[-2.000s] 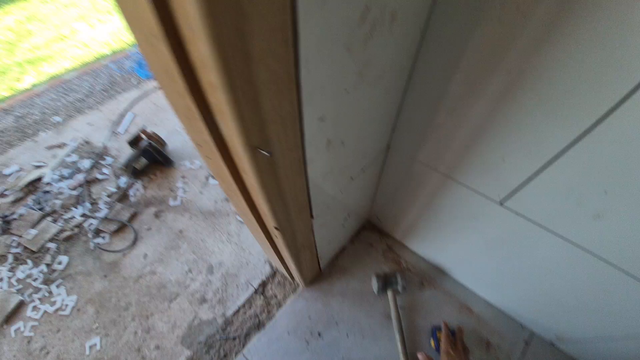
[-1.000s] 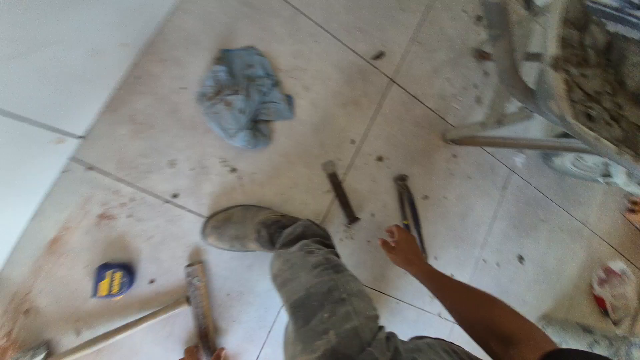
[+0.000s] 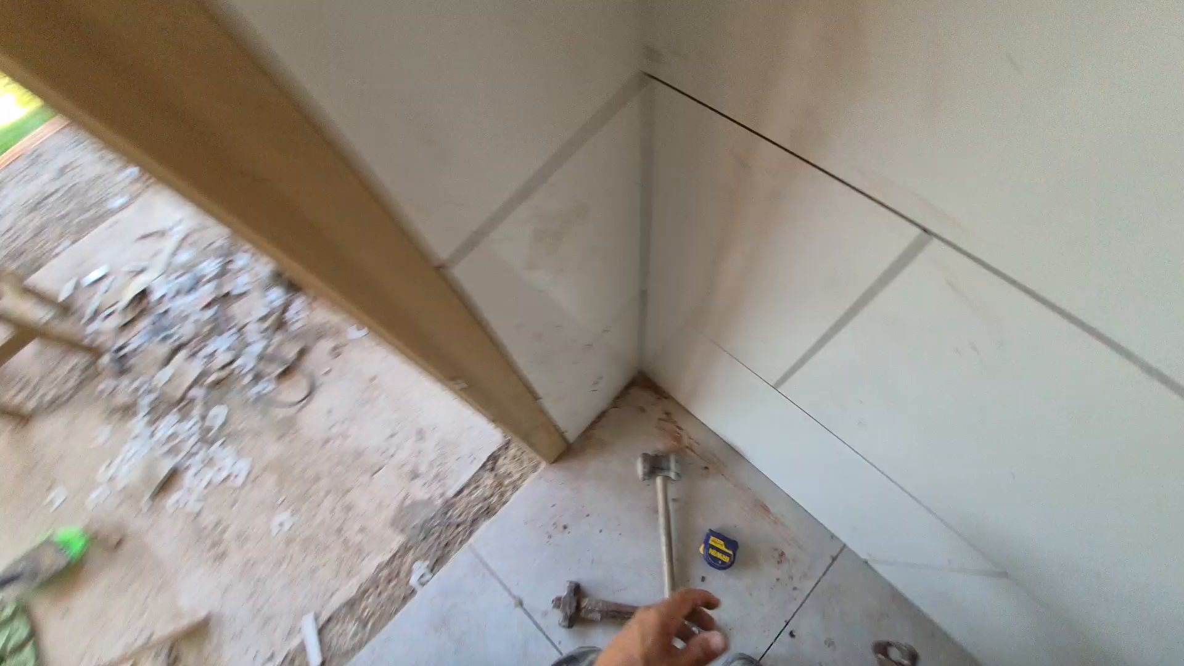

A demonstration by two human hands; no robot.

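My left hand (image 3: 661, 634) reaches in at the bottom centre, fingers apart and slightly bent, with nothing seen in its grasp. Just beyond it lies a mallet-like hammer (image 3: 664, 527) with a pale wooden handle, its metal head toward the wall corner. A smaller, dirty hammer (image 3: 592, 609) lies to the left, its handle end hidden behind the hand. To the right of the long handle rests a blue and yellow tape measure (image 3: 719, 549). The jaws of a metal tool (image 3: 895, 653), perhaps pincers, show at the bottom edge. My right hand is out of view.
Pale panelled walls (image 3: 925, 370) meet in a corner beyond the tools. A wooden door frame (image 3: 370, 259) stands left of the grey floor tiles (image 3: 518, 546). Outside lie scattered white plastic pieces and rubble (image 3: 203, 351), and a blurred green-tipped object (image 3: 69, 541).
The view has swung from the floor, my leg and the tools back to the wall corner and doorway. My right hand, near a long-handled tool one second ago, has left view.
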